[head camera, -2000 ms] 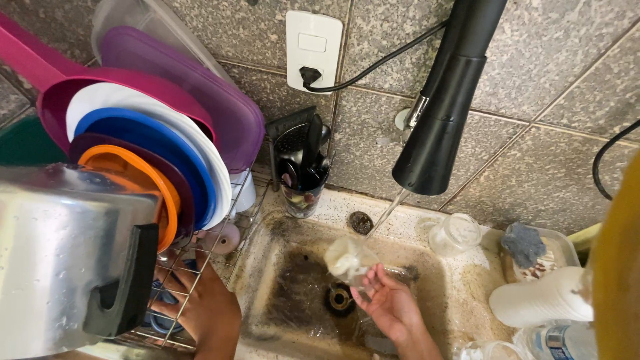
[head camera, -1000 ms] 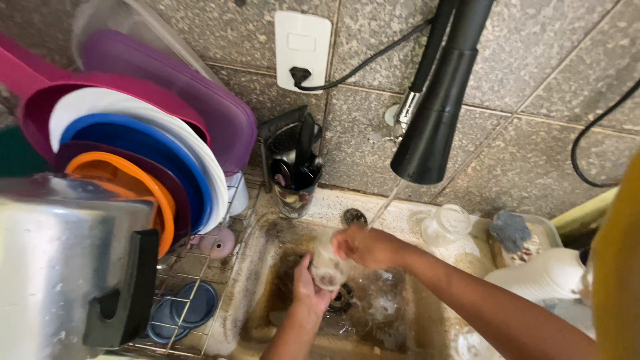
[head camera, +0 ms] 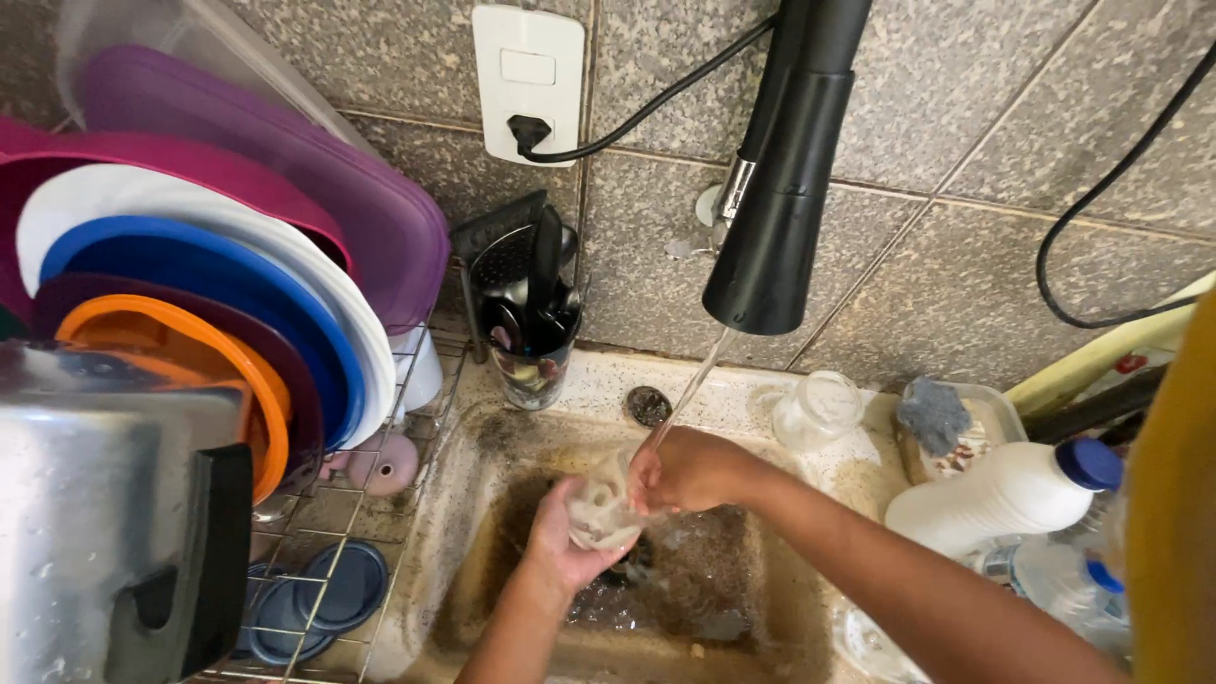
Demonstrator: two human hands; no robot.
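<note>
Over the stained sink basin [head camera: 484,570], my left hand [head camera: 565,546] holds a small clear container [head camera: 603,508], likely a glass jar, with its open end tilted toward me. My right hand [head camera: 689,475] is against the container's upper right side, its fingers bent under the water stream [head camera: 698,380]. The water falls from a black faucet head [head camera: 765,256]. Whether the right fingers grip the container or anything else is hidden. Dark, wet residue and running water show in the basin below the hands.
At left, a wire dish rack [head camera: 366,532] holds colored plastic bowls [head camera: 214,247] and a metal pot [head camera: 104,513]. Behind the sink stand a utensil cup [head camera: 532,370] and a glass jar [head camera: 819,408]. A white bottle [head camera: 988,499] lies by a tub with a sponge [head camera: 934,413] at right.
My left hand has come from the dish rack to hold the container over the basin. My right hand, earlier below the container, now reaches in from the right under the water.
</note>
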